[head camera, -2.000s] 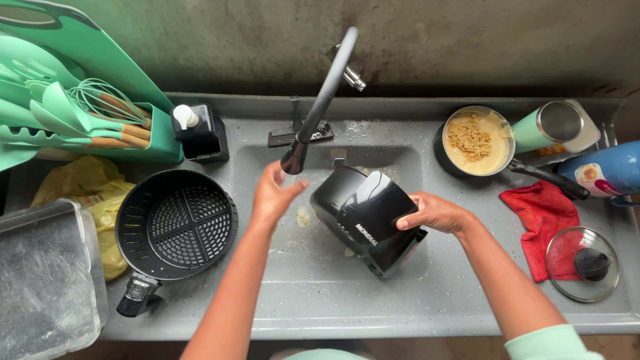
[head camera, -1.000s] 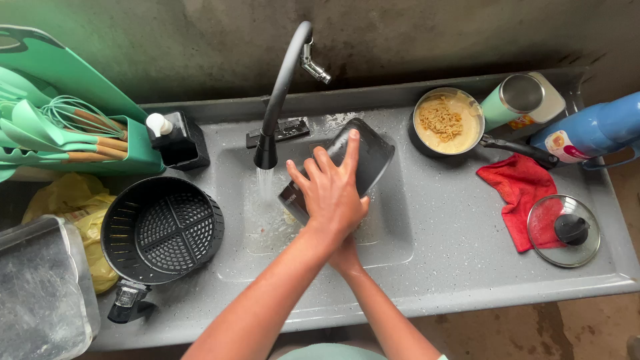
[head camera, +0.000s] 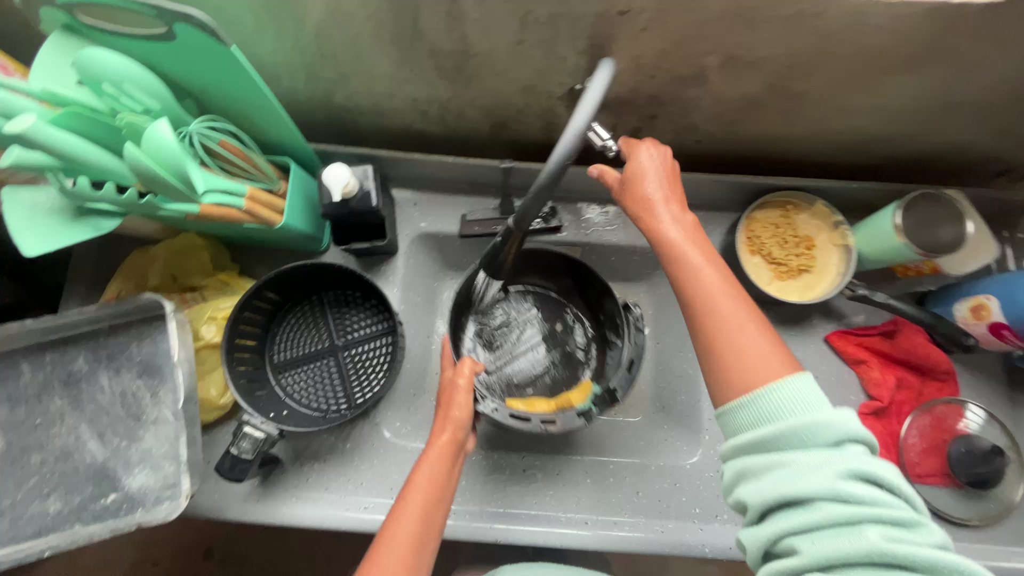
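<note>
My left hand [head camera: 458, 400] grips the left rim of a round black air fryer pan [head camera: 600, 320], which lies open side up in the sink [head camera: 672, 408]. Water from the black and grey faucet [head camera: 560, 144] runs into it. A yellow and green sponge [head camera: 552, 400] rests inside against the near wall. My right hand [head camera: 644, 180] is at the chrome tap handle [head camera: 602, 139] on the wall, its fingertips at the handle's end; whether they grip it is unclear. Left of the sink stands the perforated black fryer basket [head camera: 314, 344].
Left: a clear tray [head camera: 88, 424], a yellow plastic bag [head camera: 212, 304], a green utensil holder [head camera: 300, 208] and a black soap dispenser [head camera: 356, 204]. Right: a saucepan with food [head camera: 792, 248], a green tumbler [head camera: 904, 232], a red cloth [head camera: 896, 368], a glass lid [head camera: 960, 500] and a blue bottle [head camera: 976, 308].
The black pan, tilted earlier, now lies with its opening up under the stream. My right hand has moved up to the tap handle; my left hand is at the pan's left rim.
</note>
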